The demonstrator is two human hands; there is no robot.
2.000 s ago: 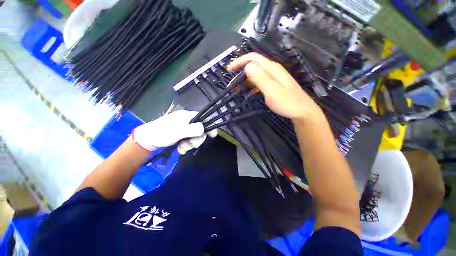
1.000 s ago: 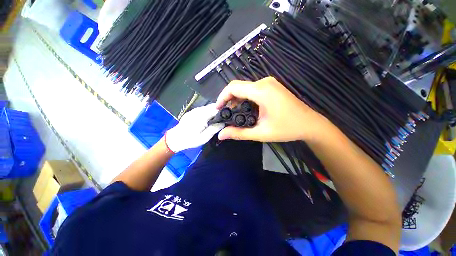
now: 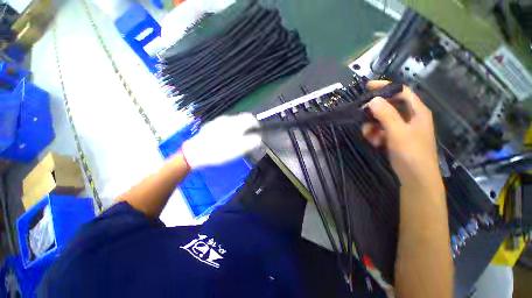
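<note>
My left hand point(image 3: 224, 139), in a white knit glove, is closed around one end of a small bunch of black cables point(image 3: 315, 119). My bare right hand point(image 3: 402, 125) holds the other end, with its fingers around the dark tips; it is slightly blurred. The bunch is stretched between both hands above the table. Below it, a silvery loading bar point(image 3: 300, 100) lies slanted at the table's left side, with several cables set along it. More loose black cables lie across the dark table, partly hidden by my right arm.
A neat bundle of black cables point(image 3: 233, 61) lies on the green surface point(image 3: 332, 38) at upper left. The molding machine point(image 3: 455, 87) stands at upper right. Blue bins point(image 3: 219, 180) sit beside my legs and at far left, near an open cardboard box point(image 3: 52, 180).
The bunch, seen end-on one second ago, is now stretched sideways. My right hand has moved up and right, away from my left hand. The camera view has shifted.
</note>
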